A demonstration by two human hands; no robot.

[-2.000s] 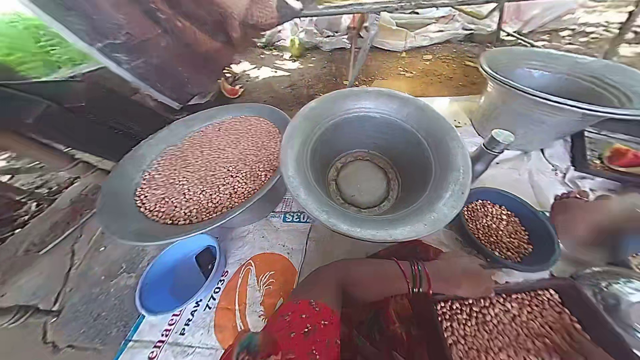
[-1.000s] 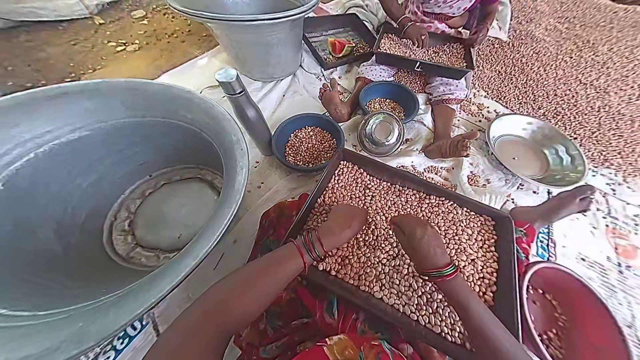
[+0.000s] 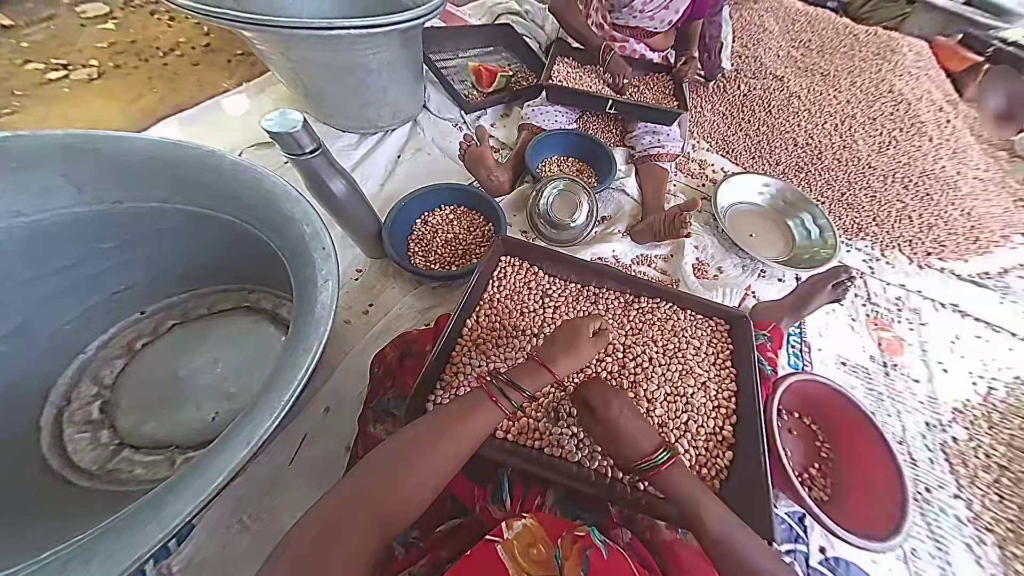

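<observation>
A dark rectangular tray [image 3: 756,448] rests on my lap, filled with a layer of pinkish-brown nuts or seeds [image 3: 672,352]. My left hand [image 3: 574,344] lies over them near the middle, its fingers curled and partly hidden. Just below and to the right, my right hand [image 3: 612,416] reaches into the same layer, knuckles up, with its fingertips out of sight. Whether either hand grips any nuts cannot be told. A blue bowl [image 3: 392,232] holding nuts touches or nearly touches the tray's upper left corner. Beside the tray's right edge is a red bowl [image 3: 876,480] with some nuts.
A large metal basin [image 3: 308,320] fills the left side, with a steel bottle [image 3: 336,188] and stacked metal pots [image 3: 352,72] behind it. Opposite, a co-worker's hands [image 3: 616,72] are in another tray [image 3: 612,104]. A steel dish [image 3: 824,232] sits before a large nut heap [image 3: 848,120].
The view has swung right and down from the basins to the tray. Over the last second my hands have come closer together over the nuts, the left moving right.
</observation>
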